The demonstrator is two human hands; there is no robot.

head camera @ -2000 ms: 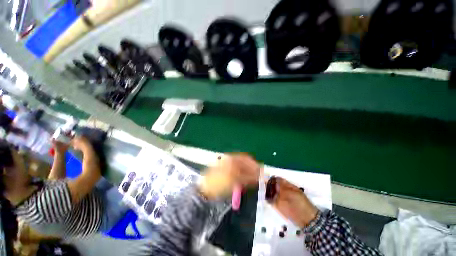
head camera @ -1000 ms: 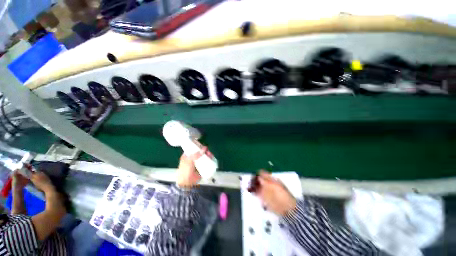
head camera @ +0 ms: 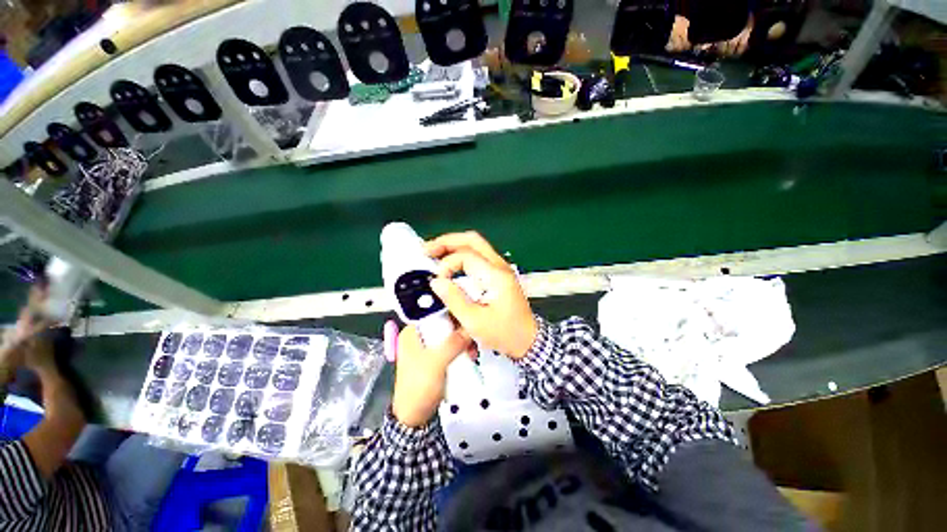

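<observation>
A white bullet camera stands tilted in front of me, over the conveyor's near edge. A black front panel with round holes lies on its end face. My left hand holds the camera from below, by its lower part. My right hand has its fingers at the panel's right edge and the camera's side. The white sticker sheet with black dots lies below my hands, partly hidden by them. The pink tool lies left of my left hand.
Spare sticker sheets lie on a clear bag at left. A crumpled white cloth lies at right. The green conveyor runs behind the rail. Black faceplates line the shelf. A person's hands show at far left. A cardboard box is below right.
My left hand has brought the camera from over the conveyor towards me. My right hand has moved from the sheet to the camera, and the panel now lies on its face.
</observation>
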